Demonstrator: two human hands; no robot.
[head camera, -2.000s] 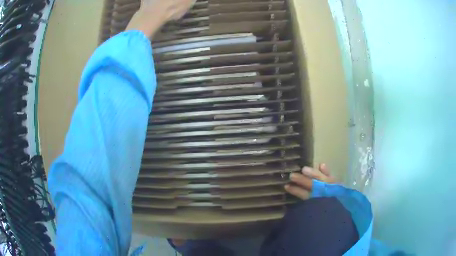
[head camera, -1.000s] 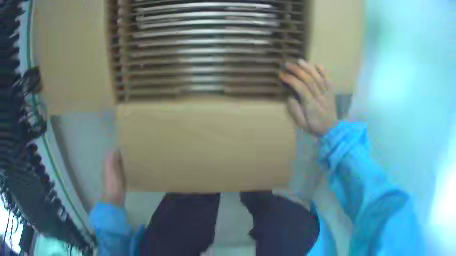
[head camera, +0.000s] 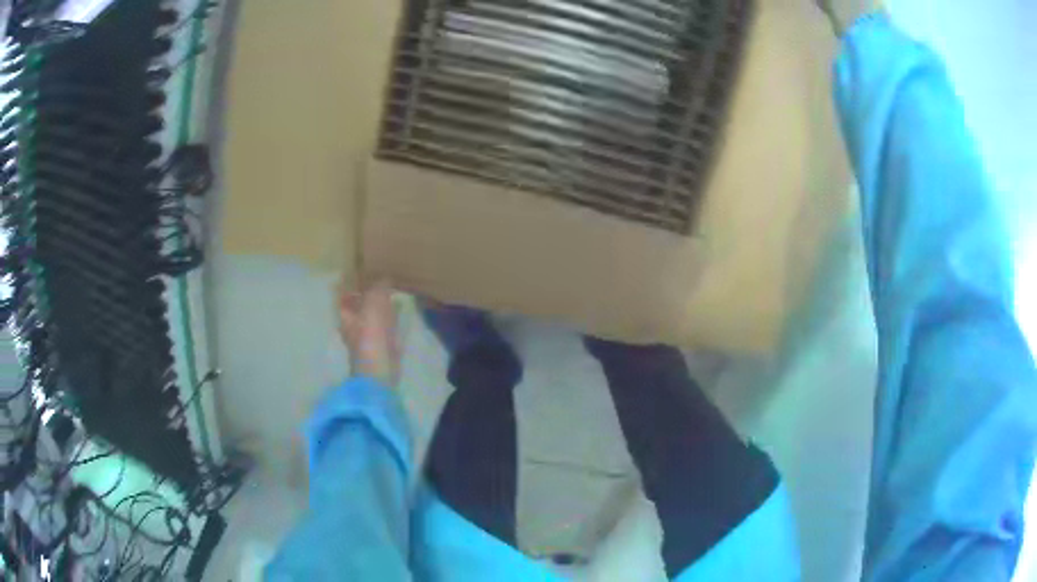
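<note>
An open tan carton is in front of me, turned slightly, its near flap (head camera: 534, 256) folded out towards my legs. Inside, thin brown dividers (head camera: 421, 134) form narrow slots, with pale, blurred tablet edges (head camera: 546, 68) between some of them. My left hand (head camera: 371, 324) is at the near flap's lower left corner, fingers closed on its edge. My right hand (head camera: 851, 9) is at the top edge, beside the right flap (head camera: 785, 136), mostly cut off and blurred; its fingers cannot be made out.
The rack (head camera: 102, 227), with close rows of black slots, runs along the left. Black cables (head camera: 185, 168) hang from its edge, with more tangled at the lower left. The left flap (head camera: 298, 125) reaches towards the rack. My legs stand on pale tiled floor (head camera: 569, 455) below the carton.
The carton now looks tilted in view. My right hand has gone from its near right corner up to the top right. My left hand has shifted from the near flap's side to its lower left corner.
</note>
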